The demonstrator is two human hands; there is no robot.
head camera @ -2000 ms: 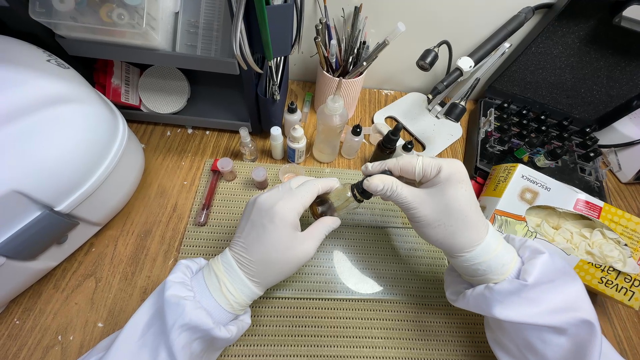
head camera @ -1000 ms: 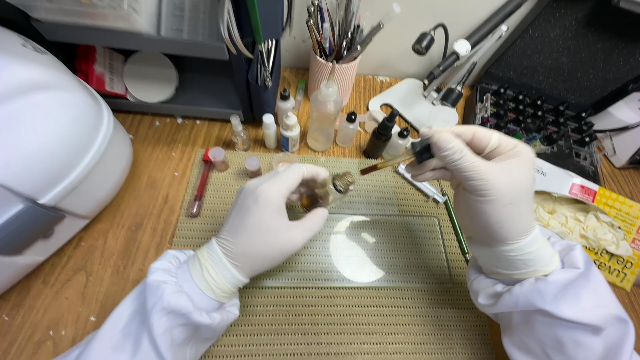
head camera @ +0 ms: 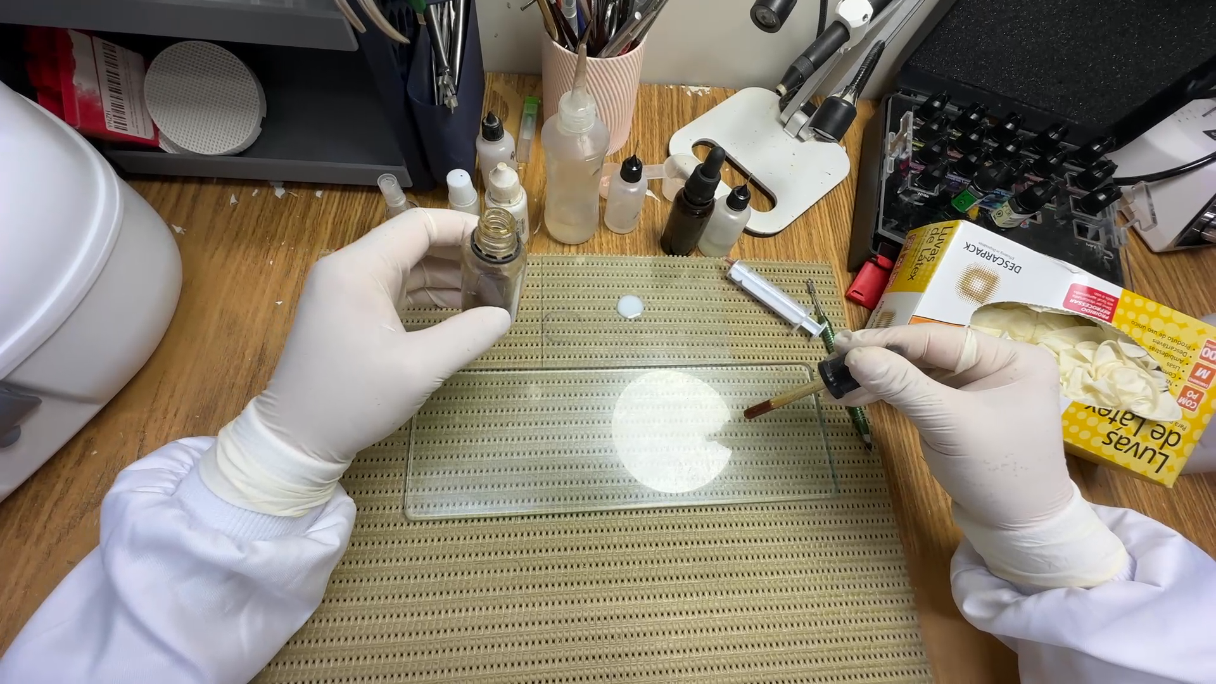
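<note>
My gloved left hand [head camera: 380,332] grips an uncapped glass bottle [head camera: 494,266] upright, its threaded neck showing, above the upper left part of the woven mat [head camera: 608,589]. Between the fingertips of my gloved right hand [head camera: 959,408] is the black cap of a dropper [head camera: 793,394]; its pipette, with brown liquid at the tip, slants down to the left over the right part of a clear glass plate [head camera: 532,446]. A round patch of light shines on the plate. Behind it, a small whitish drop or disc [head camera: 630,307] lies on another clear sheet.
Small bottles, a squeeze bottle [head camera: 574,171] and a dark dropper bottle [head camera: 693,204] stand behind the mat. A syringe [head camera: 774,296] and a green-handled tool [head camera: 855,413] lie at its right edge, near a latex glove box [head camera: 1064,351]. A white appliance [head camera: 76,247] is at left.
Two seconds ago both hands were together at the bottle, with the dropper at its neck. The dropper is out now, and my right hand holds it farther right, tip down. The view has moved closer.
</note>
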